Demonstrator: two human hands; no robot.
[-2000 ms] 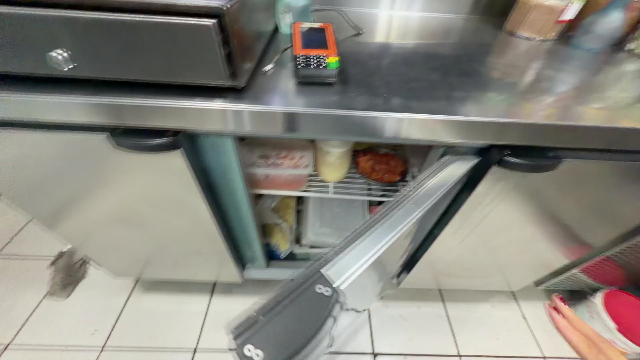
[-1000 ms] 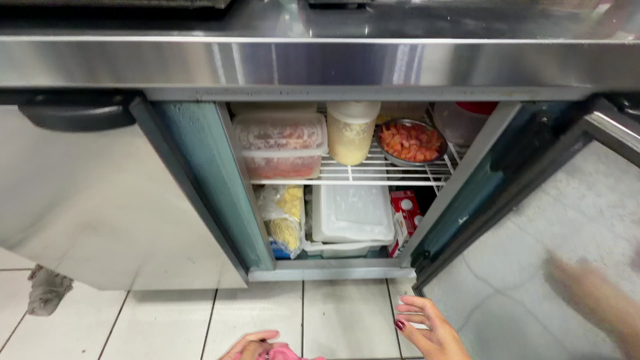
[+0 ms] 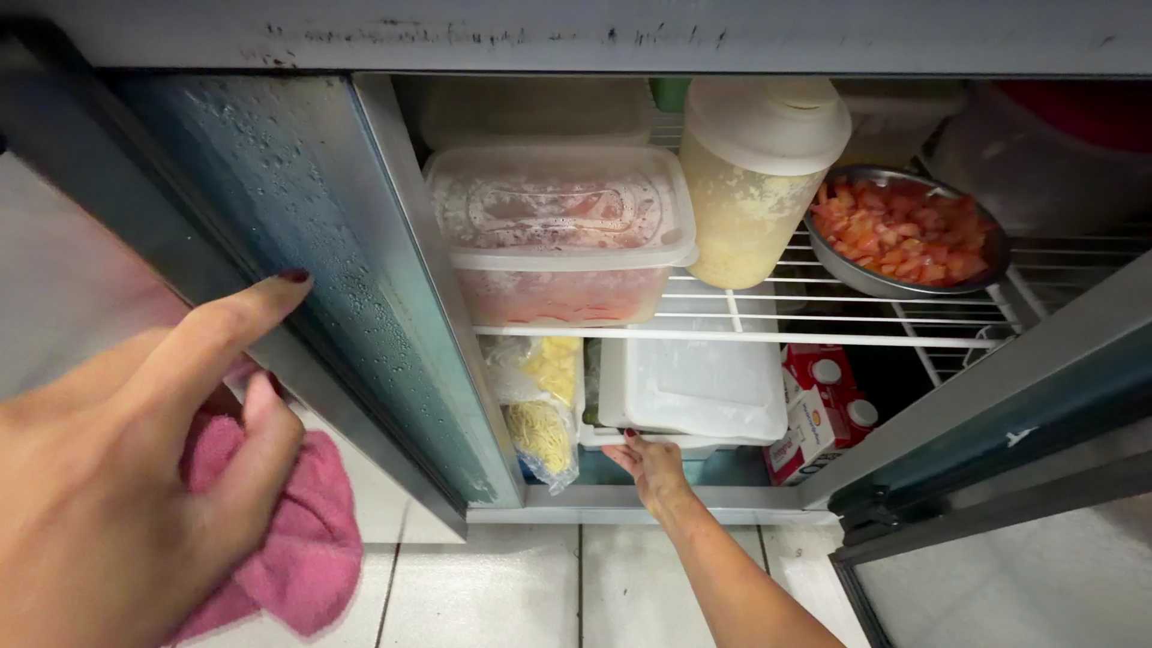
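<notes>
My left hand (image 3: 153, 432), large at the lower left, holds a pink cloth (image 3: 297, 540) under its palm, with the index finger extended in front of the fridge frame. Low inside the fridge, my right hand (image 3: 650, 463) has its fingertips at the front rim of a white plastic container (image 3: 693, 387) with a pale lid. Bags of yellow shredded food (image 3: 544, 432) lie to its left, and red-and-white cartons (image 3: 814, 418) stand to its right. The fingers' undersides are partly hidden.
On the wire shelf (image 3: 720, 337) above are a lidded plastic tub (image 3: 562, 234), a squeeze bottle (image 3: 756, 189) of pale sauce and a metal bowl of diced tomato (image 3: 904, 234). The open fridge door (image 3: 1017, 576) is at the right; floor tiles (image 3: 504, 585) lie below.
My right hand has moved from in front of the fridge to the lower container's rim. My left hand has risen with the pink cloth. The view has moved much closer to the fridge.
</notes>
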